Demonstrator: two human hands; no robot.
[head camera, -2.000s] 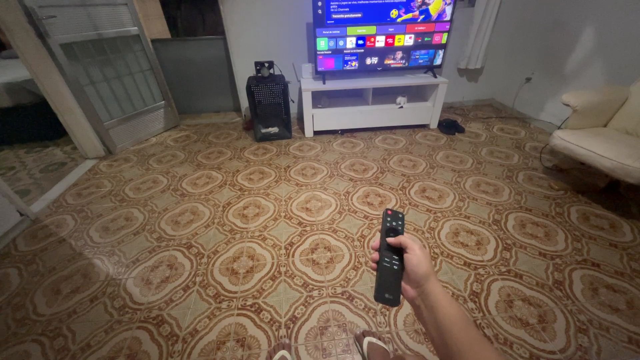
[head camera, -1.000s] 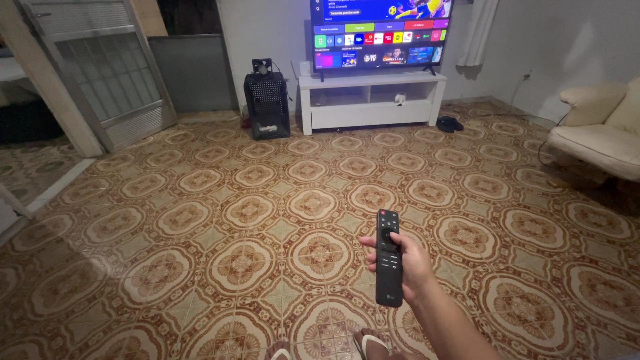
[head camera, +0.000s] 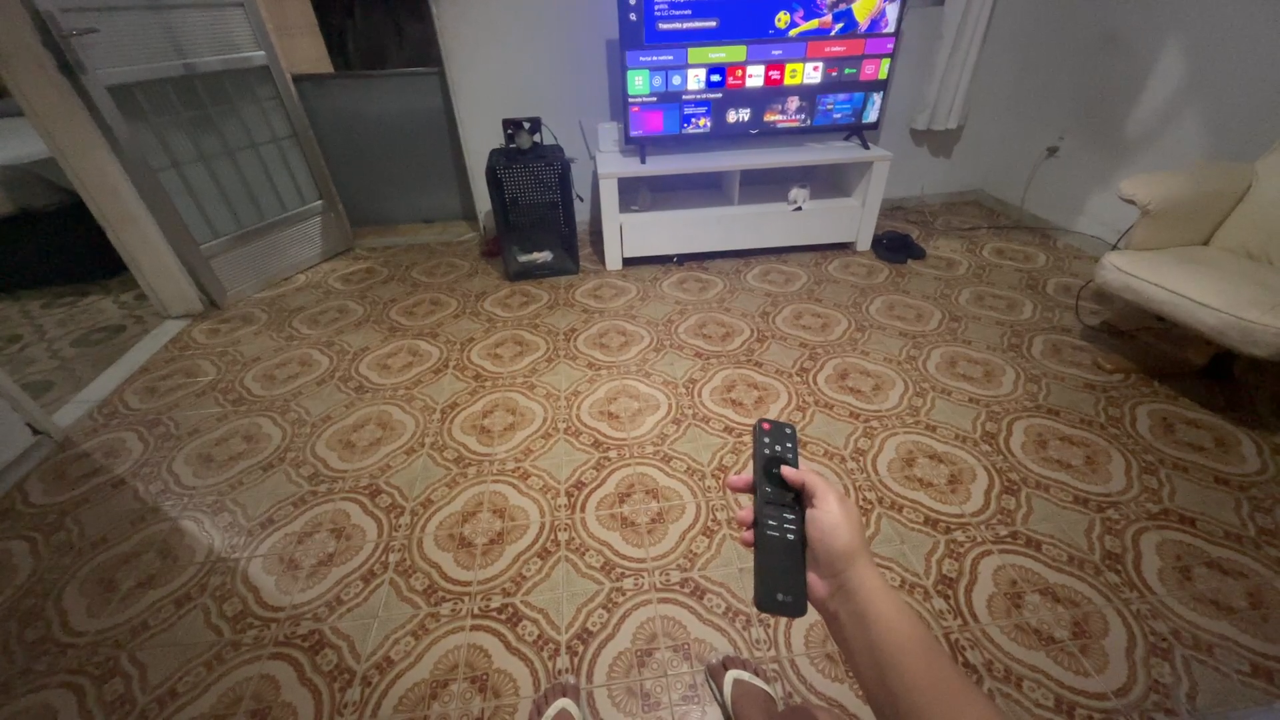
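My right hand (head camera: 832, 530), low and right of centre, is closed around a black LG TV remote control (head camera: 780, 570). The remote stands nearly upright in view, its red button at the top end. My thumb rests on the round control in its upper half, and fingertips show past its left edge. Beyond, a flat-screen television (head camera: 760, 70) shows a menu with rows of coloured tiles; its top is cut off by the frame. It stands on a white TV stand (head camera: 740, 230). My left hand is out of view.
A black crate (head camera: 532, 210) stands left of the stand, dark shoes (head camera: 897, 246) to its right. A cream armchair (head camera: 1190, 270) is at the right edge. At left is a metal-framed door (head camera: 215, 140). My feet in white-strapped flip-flops (head camera: 745, 690) rest on the patterned tile floor (head camera: 510, 415).
Between two seconds and one second ago, the fingers on the remote's left side spread outward and my thumb shifted slightly. The remote stays in my right hand.
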